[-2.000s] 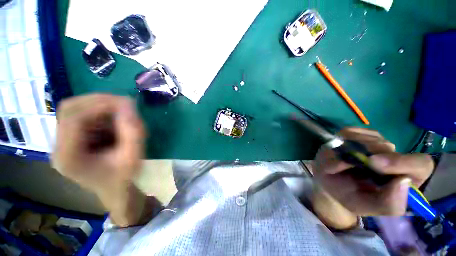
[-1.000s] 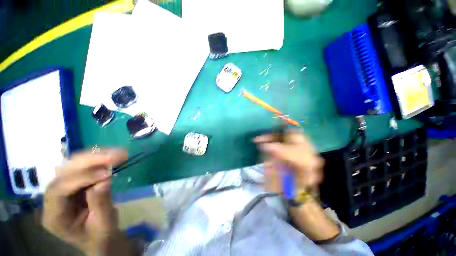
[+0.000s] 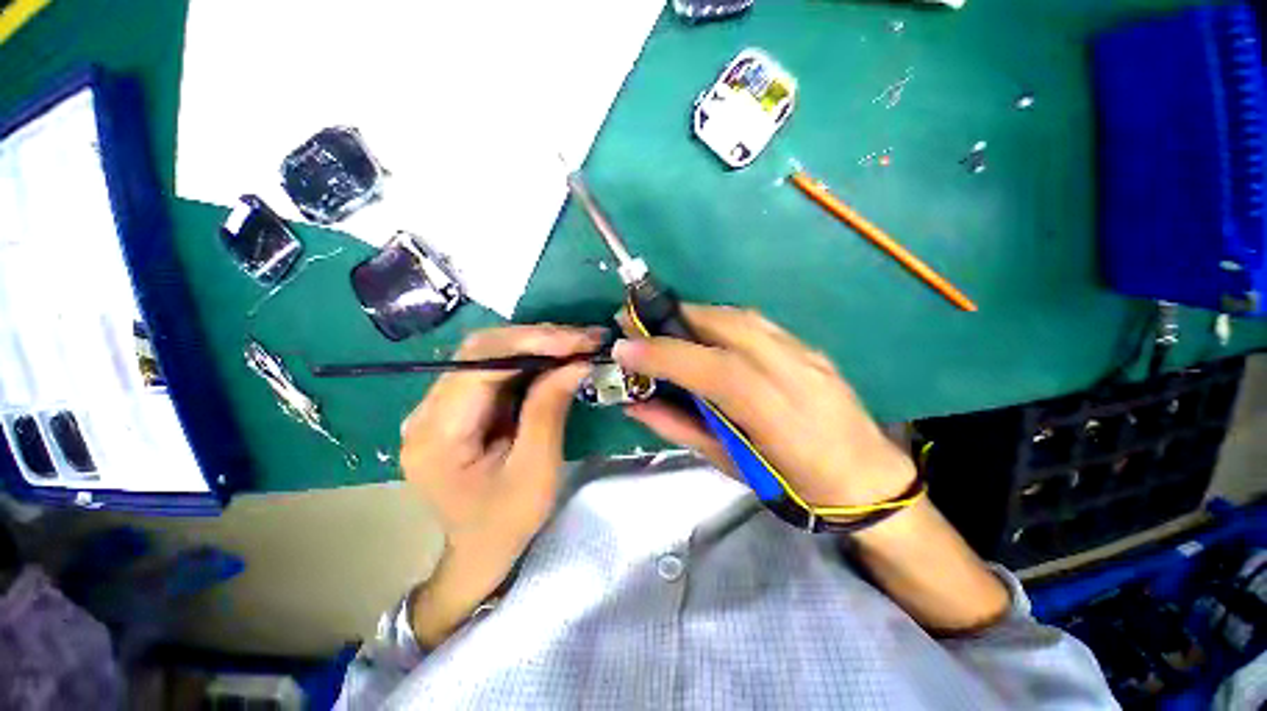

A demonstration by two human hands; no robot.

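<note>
An opened watch body [image 3: 606, 385] with silver and gold insides is between my fingertips at the mat's front edge, partly hidden by them. My left hand [image 3: 495, 417] holds black tweezers [image 3: 431, 365], which lie level and point left. My right hand [image 3: 778, 403] touches the watch body's right side and also holds the soldering iron [image 3: 634, 271], blue handle under the palm, metal barrel pointing up and left, away from the watch body. Which fingers grip the watch body is partly hidden.
A second open watch body [image 3: 745, 109] and an orange stick [image 3: 885, 242] lie behind on the green mat. Glossy black pieces [image 3: 403, 286] lie by white paper [image 3: 403, 84]. A blue-rimmed tray [image 3: 167, 292] is left, a blue box [image 3: 1181, 160] right, a black compartment tray [image 3: 1112, 458] below it.
My hands have come together at the watch body, which is now between my fingers. The soldering iron's barrel now shows clearly, pointing up and left. The view has shifted.
</note>
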